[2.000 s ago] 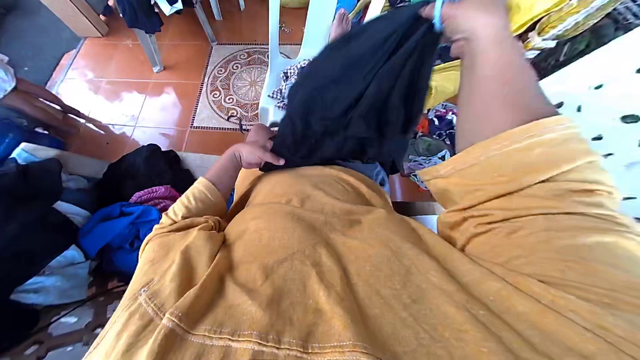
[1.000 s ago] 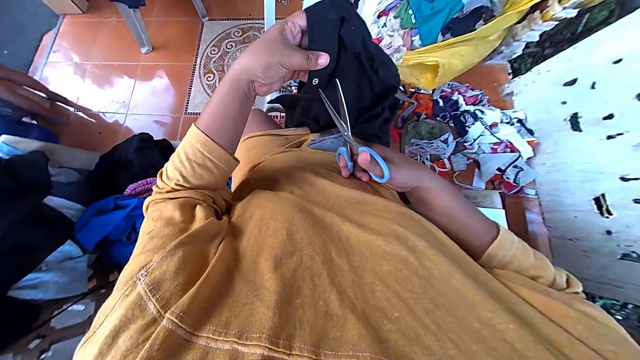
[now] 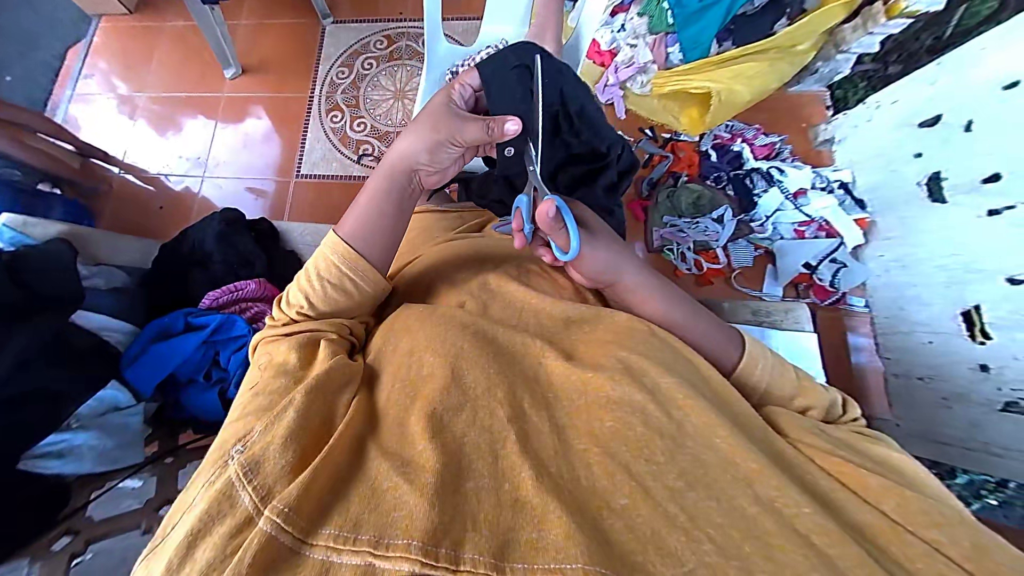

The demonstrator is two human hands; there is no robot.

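Note:
My left hand [image 3: 456, 132] pinches the edge of a black cloth garment [image 3: 580, 120] between thumb and fingers, near a small round snap or button [image 3: 509, 150]. The fingers of my right hand [image 3: 588, 244] are in the light blue handles of a pair of scissors [image 3: 546, 210]. Their blades point away from me and lie at the cloth just right of my left thumb, only slightly apart. The rest of the black garment hangs beyond my right hand, and its lower part is partly hidden by that hand.
Cut fabric scraps [image 3: 760, 208] lie heaped on the tiled floor at right, below a yellow sack [image 3: 704, 88] with more cloth. Black and blue garments [image 3: 192, 360] are piled at left. A white plastic chair [image 3: 436, 48] stands ahead. Another person's arm [image 3: 56, 136] shows at far left.
Two seconds ago my right hand held the black garment up high at the right; it has come down to the scissors' working position by the cloth. Since one second ago the scissor blades have closed somewhat.

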